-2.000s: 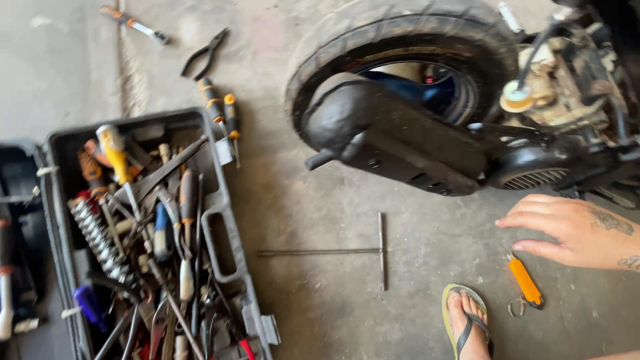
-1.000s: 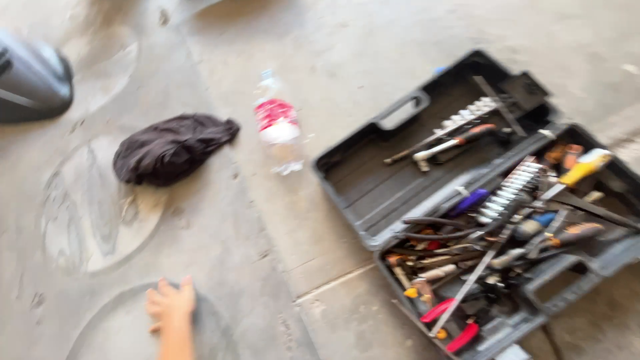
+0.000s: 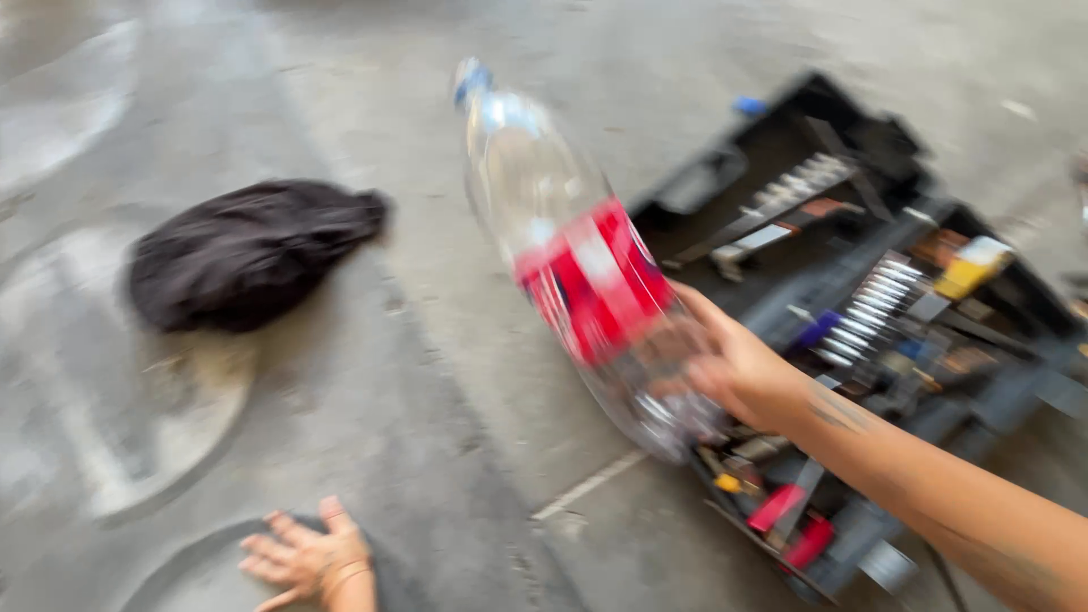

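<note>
My right hand (image 3: 722, 365) is closed around the lower part of a clear plastic bottle (image 3: 586, 272) with a red label and a blue cap. The bottle is tilted, its cap toward the upper left, and looks empty. My left hand (image 3: 310, 557), fingers spread, is at the bottom left over the concrete floor and holds nothing. Whether it touches the floor cannot be told. A dark crumpled cloth (image 3: 255, 255) lies on the floor above my left hand, left of the bottle. The view is blurred.
An open black plastic toolbox (image 3: 773, 314) lies behind and right of the bottle, with a coil spring (image 3: 871, 310), a yellow-handled tool (image 3: 973, 265), red-handled pliers (image 3: 790, 523) and other tools. Round marks and a crack show on the concrete floor (image 3: 476, 510).
The bottle stood on the floor between the cloth and toolbox one second ago; my right hand now grips it, tilted. The view has swung away from the scooter wheel. My left hand remains spread.
</note>
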